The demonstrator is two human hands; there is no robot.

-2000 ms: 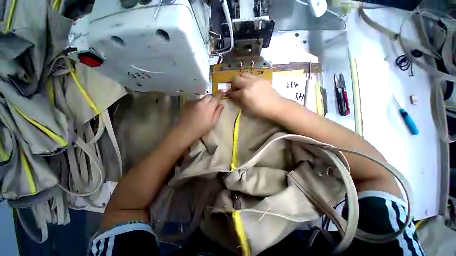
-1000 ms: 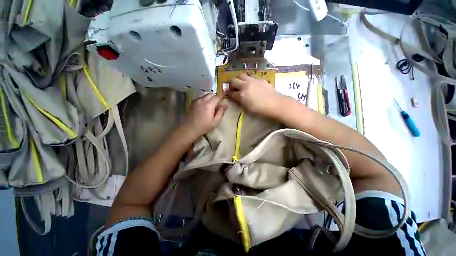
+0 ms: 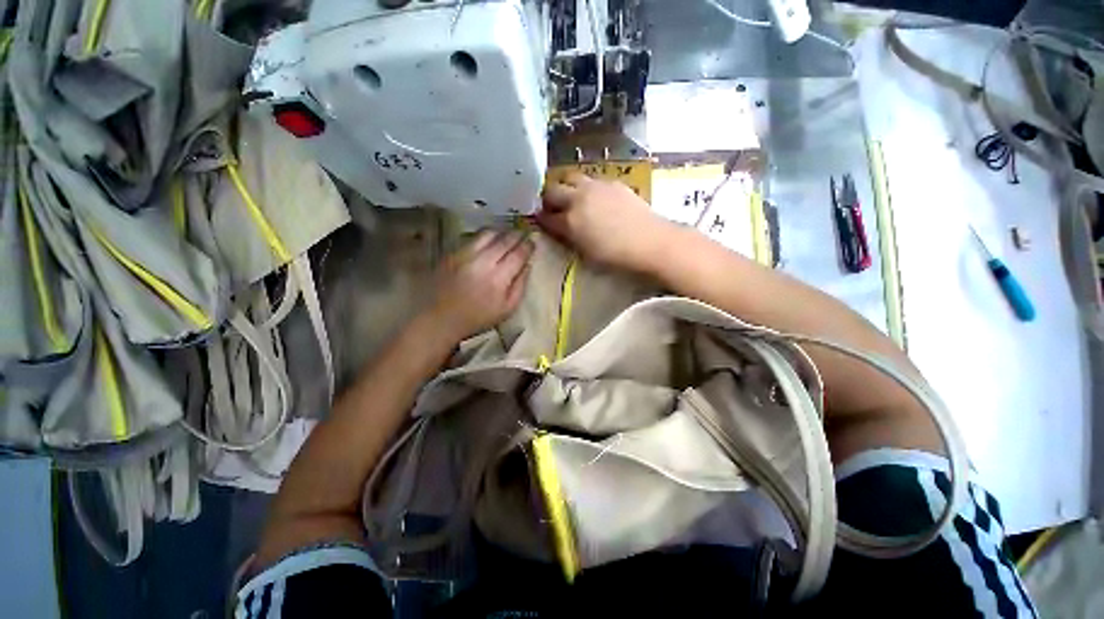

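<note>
A beige bag body (image 3: 630,405) with yellow binding tape (image 3: 565,312) lies between my forearms, its upper edge at the sewing machine. A long beige handle (image 3: 817,460) arches over my right forearm. The yellow-brass clamp frame (image 3: 630,179) lies under the machine head (image 3: 424,109), partly covered by my right hand. My right hand (image 3: 593,218) has its fingertips together at the clamp's left edge, by a tiny reddish thing too small to tell. My left hand (image 3: 484,276) rests with bent fingers on the bag cloth, just left of and below the right hand. What its fingertips grip is hidden.
Stacked bags (image 3: 109,278) with yellow edges and hanging straps are at the left. Red-and-black snips (image 3: 851,226), a blue-handled tool (image 3: 1010,290) and black loops (image 3: 995,151) lie on the right. A white template sheet (image 3: 696,203) lies beside the clamp. More straps are at the upper right.
My right fingertips have moved off the clamp's opening to its left edge. The machine and stacked bags appear further right as the view shifts. The bag's opening has shifted slightly left and up.
</note>
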